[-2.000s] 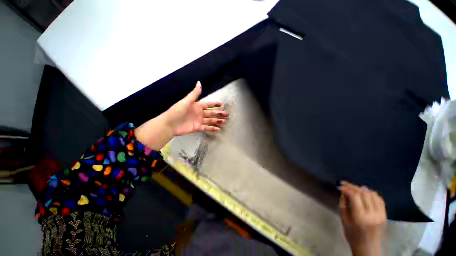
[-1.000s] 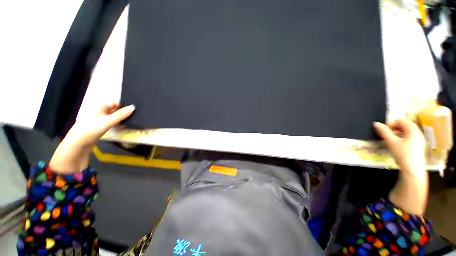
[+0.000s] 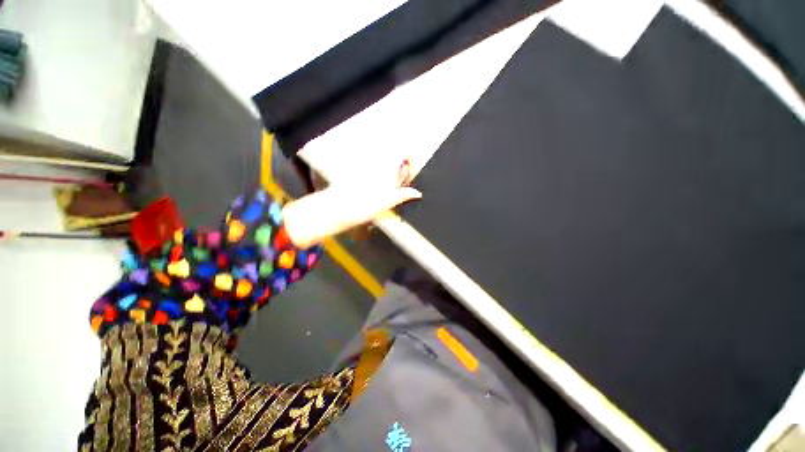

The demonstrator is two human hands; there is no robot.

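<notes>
A large matte black panel (image 3: 609,212) lies flat on the white table, with a stepped notch in its far edge. My left hand (image 3: 353,201) is at the panel's near left corner, thumb over its edge and fingers bent beside it. The hand is pale and washed out by glare, and its lower fingers are hard to make out. My right hand is not in view.
A long black strip (image 3: 353,93) lies on the table at the far left of the panel. The table's near edge (image 3: 521,340) runs diagonally above my grey apron (image 3: 441,397). A red object (image 3: 156,224) shows at the left.
The view has turned and shifted left since both hands were at the panel's near corners. My right hand has left the picture. Earlier the panel was raised and curved; now it lies flat.
</notes>
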